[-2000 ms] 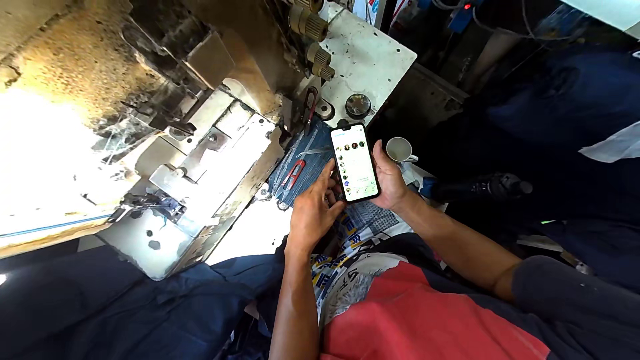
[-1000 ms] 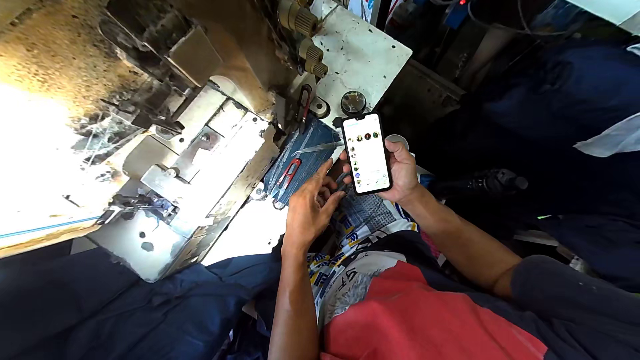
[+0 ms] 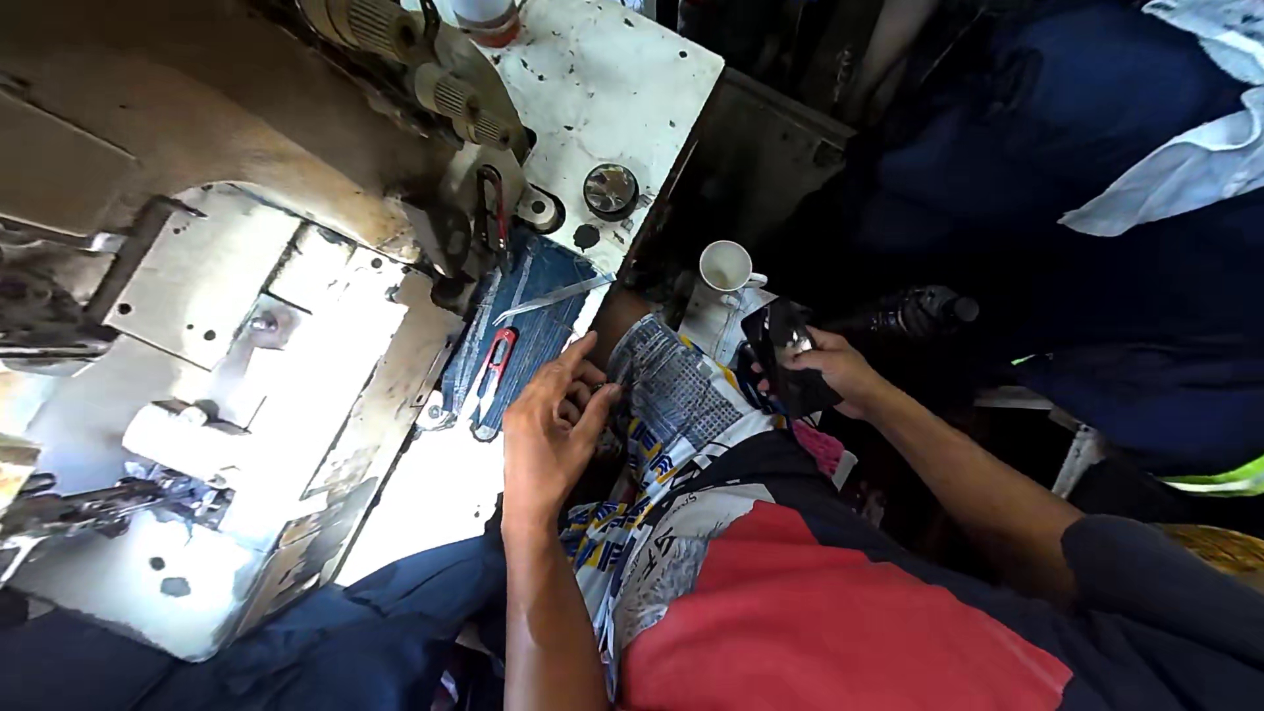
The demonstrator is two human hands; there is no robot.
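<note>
My right hand [image 3: 834, 367] grips a dark smartphone [image 3: 790, 357], held low at the right of my lap near a white mug [image 3: 726, 266]. The phone's screen looks dark. My left hand [image 3: 555, 425] hovers above my lap with its fingers loosely curled; nothing shows in it. Just left of its fingertips, red-handled thread snips [image 3: 497, 363] lie on a piece of blue denim [image 3: 538, 286]. Metal tweezers [image 3: 555, 298] rest on the same denim, and a second red-handled tool [image 3: 494, 207] is further up.
An industrial sewing machine [image 3: 267, 316] fills the left side. On its white table [image 3: 592, 89] stands a small round container [image 3: 611, 191]. A dark bottle [image 3: 926, 311] lies beyond the mug, and navy fabric [image 3: 987, 178] is heaped at the right.
My right hand has lowered the phone to the right, away from my left hand. The phone's lit screen, visible before, no longer shows. The mug is in full view now.
</note>
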